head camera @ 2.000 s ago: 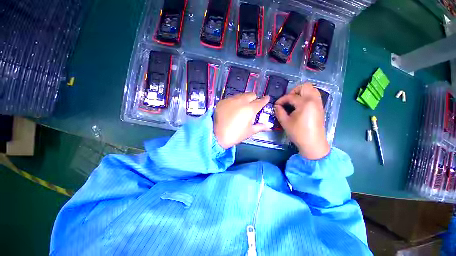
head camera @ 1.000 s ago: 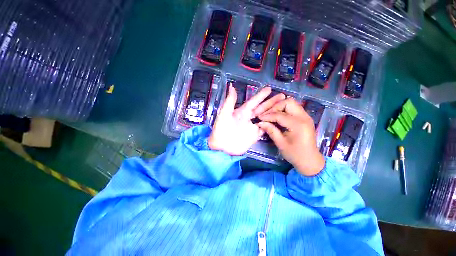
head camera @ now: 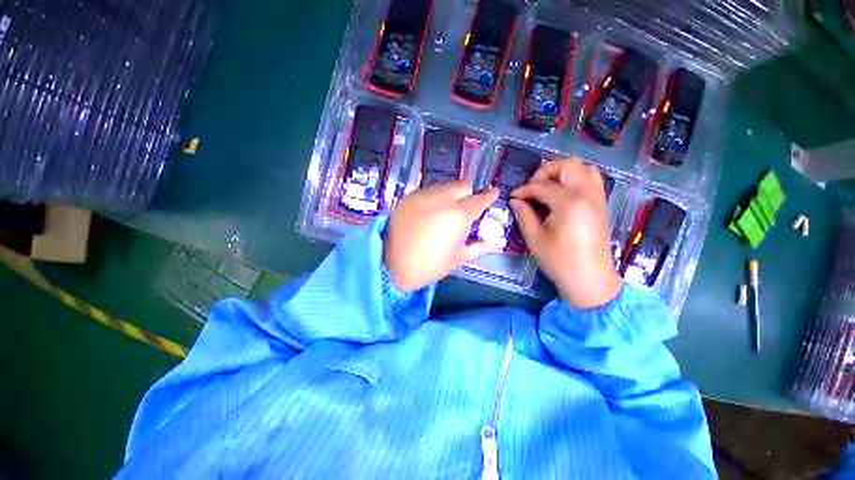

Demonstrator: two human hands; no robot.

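Note:
A clear blister tray [head camera: 314,192] holds two rows of bar-type phones with black backs and red edges. Both hands are at the middle phone [head camera: 511,169] of the near row. My left hand [head camera: 433,234] rests at its left side, with thumb and fingers on the phone's edge and lower end. My right hand [head camera: 569,225] has thumb and index fingertips pinched together over the phone's right side. Whether a small part is between those fingertips cannot be seen. The phone to the right is mostly hidden under my right hand.
Green batteries [head camera: 757,208], small pale cylinders [head camera: 801,225] and a slim tool with a yellow end [head camera: 755,305] lie right of the tray. A tall tray stack [head camera: 89,103] stands left, other stacked trays [head camera: 830,328] right, and a metal post [head camera: 825,161] at the right.
My left hand, palm up a second ago with my right fingers picking at a dark bit on it, has turned over onto the middle phone. My right fingertips have moved to the phone.

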